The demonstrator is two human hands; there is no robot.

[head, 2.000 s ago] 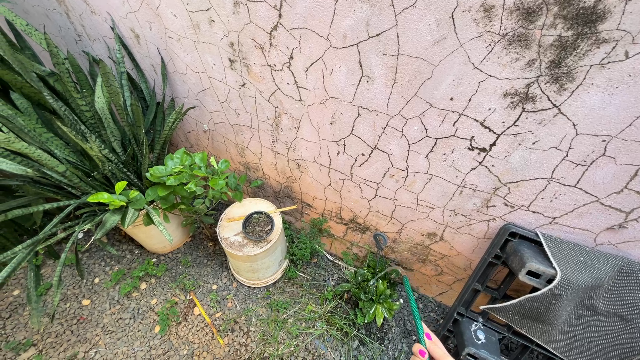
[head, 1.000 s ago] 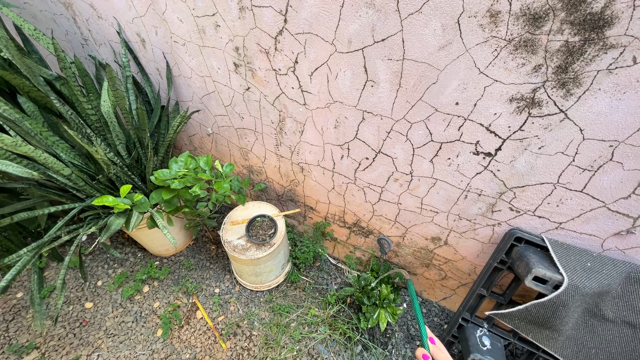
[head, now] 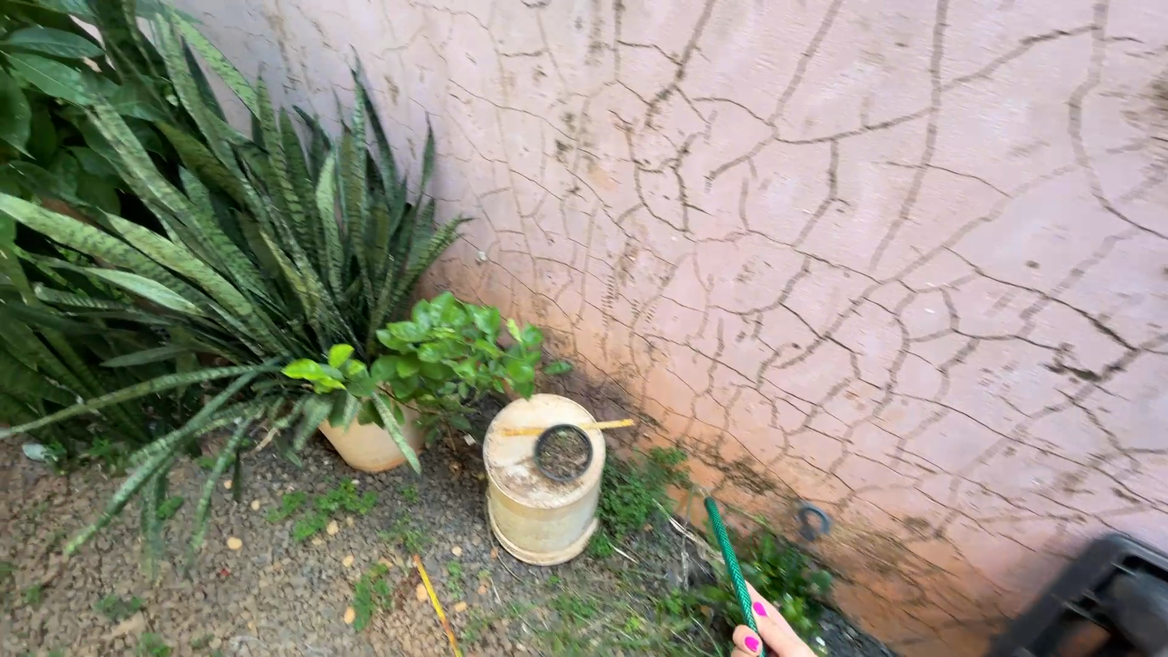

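A hand with pink nail polish, which looks like my right hand (head: 771, 628), is closed around a green garden hose (head: 729, 557) at the lower edge of the head view. The hose end points up and slightly left, with a faint trace of water near its tip. Left of it stands an upturned, stained bucket (head: 538, 511) with a small dark pot (head: 563, 453) and a yellow stick (head: 613, 424) on top. A leafy green plant (head: 456, 351) grows in a beige pot (head: 370, 444) behind the bucket. My left hand is out of view.
A cracked pink wall (head: 821, 274) runs behind everything. Snake plants (head: 301, 237) fill the left side. Another yellow stick (head: 438, 602) lies on the gravel (head: 301, 584). A low shrub (head: 785, 570) grows by the wall, and a black plastic object (head: 1095, 593) is at the lower right.
The view has turned left, bringing more of the snake plants in. The hand and hose are now nearer the bucket in view, and the hose end no longer overlaps the low shrub's right side.
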